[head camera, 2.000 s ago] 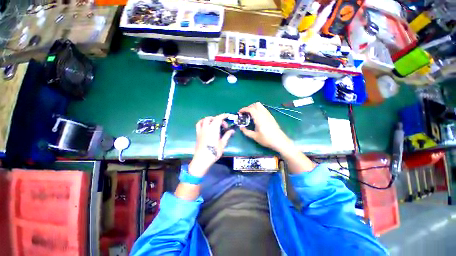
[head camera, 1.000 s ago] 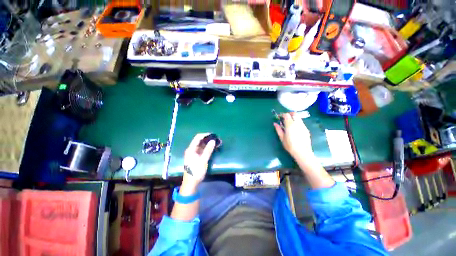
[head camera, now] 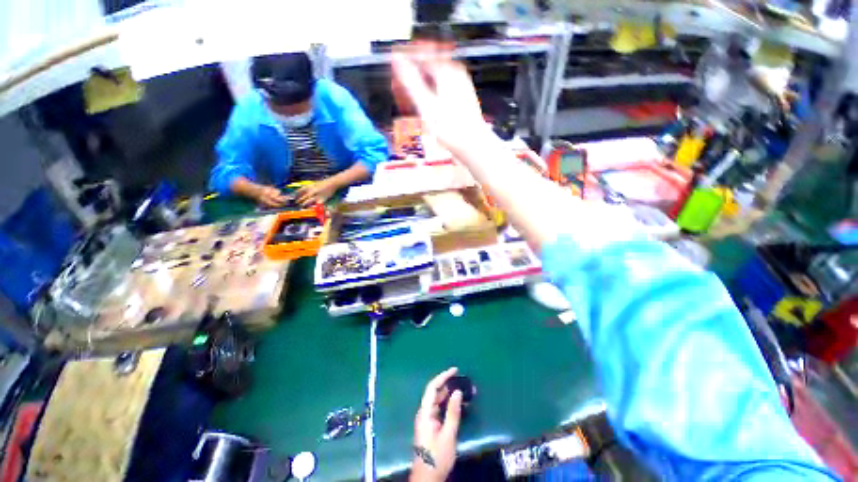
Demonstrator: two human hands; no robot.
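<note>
My left hand (head camera: 436, 425) is low in the middle, over the green mat near the bench's front edge. It holds a small dark round piece, likely a watch case (head camera: 460, 388), between thumb and fingers. My right hand (head camera: 437, 92) is raised high at the top middle, with the arm stretched forward over the organizer trays. It is blurred, and whether it holds anything cannot be told.
A person in blue (head camera: 301, 141) works across the bench. A white tray of small parts (head camera: 372, 262), a red-edged organizer (head camera: 483, 270) and an orange bin (head camera: 295, 235) stand at the back. A fan (head camera: 222, 356) stands left. A pale parts tray (head camera: 544, 454) is at the front.
My right hand has left the mat's right side, where it was at a thin tool, and is raised far forward. My left hand still holds the dark piece. The view has tilted up.
</note>
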